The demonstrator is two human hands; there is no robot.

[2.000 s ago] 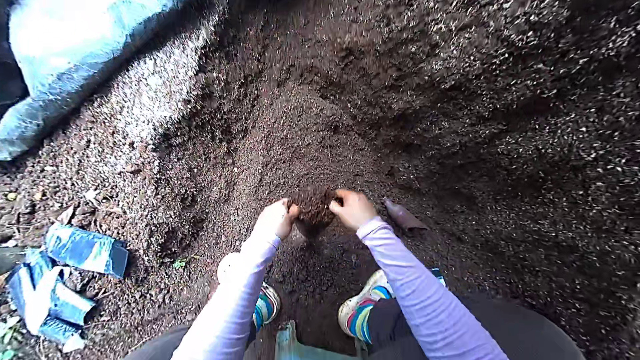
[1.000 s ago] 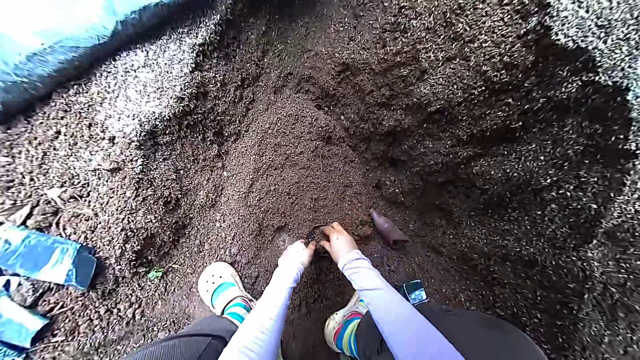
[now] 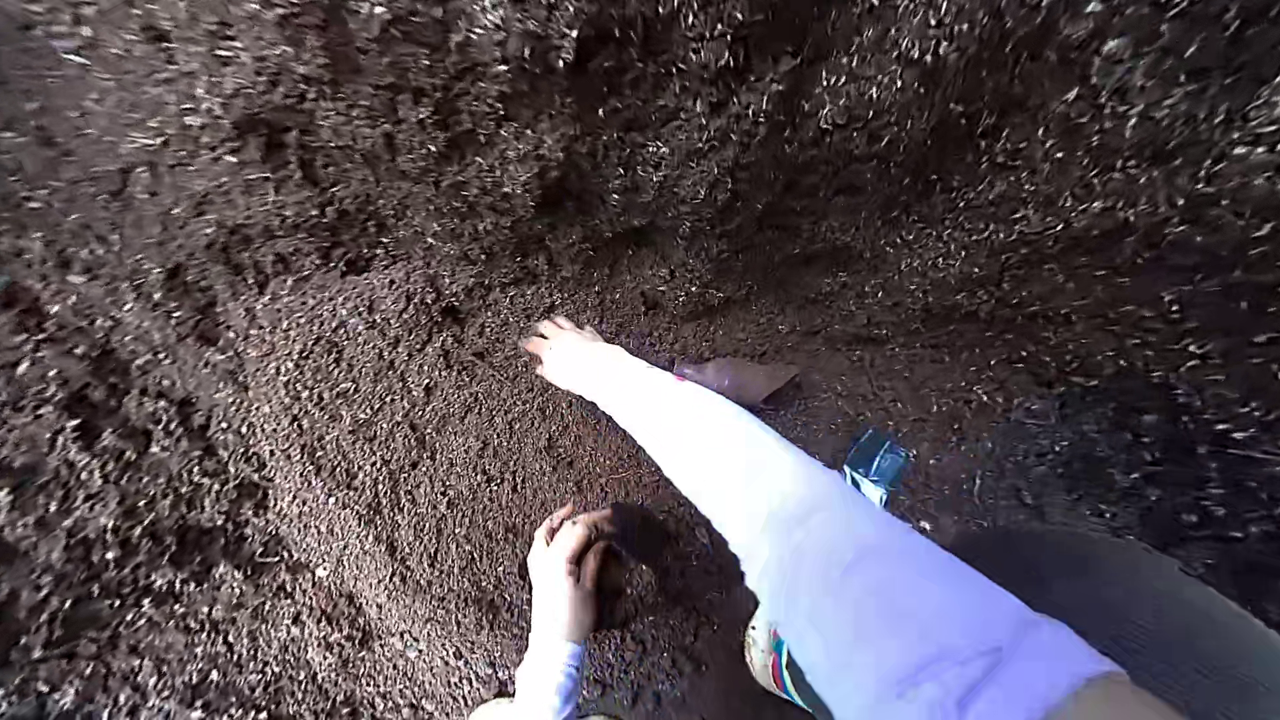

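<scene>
My left hand is low in the middle of the view, fingers curled and dusted with soil. Whether it holds anything is hidden by the shadow and the dark ground beside it. My right hand reaches farther out, with fingers spread at the upper edge of a mound of fine brown soil. Nothing shows in its grasp. Beneath my right forearm lies a brownish scoop-like piece, partly covered by the sleeve.
A small blue plastic piece lies right of my right forearm. Coarser soil mixed with pale husks rises beyond the mound. Part of my shoe and striped sock shows at the bottom.
My hands were together over the soil; now they are apart, the right one stretched out to the mound's upper edge. The view has shifted, and the blue sheet and pieces at left are out of sight.
</scene>
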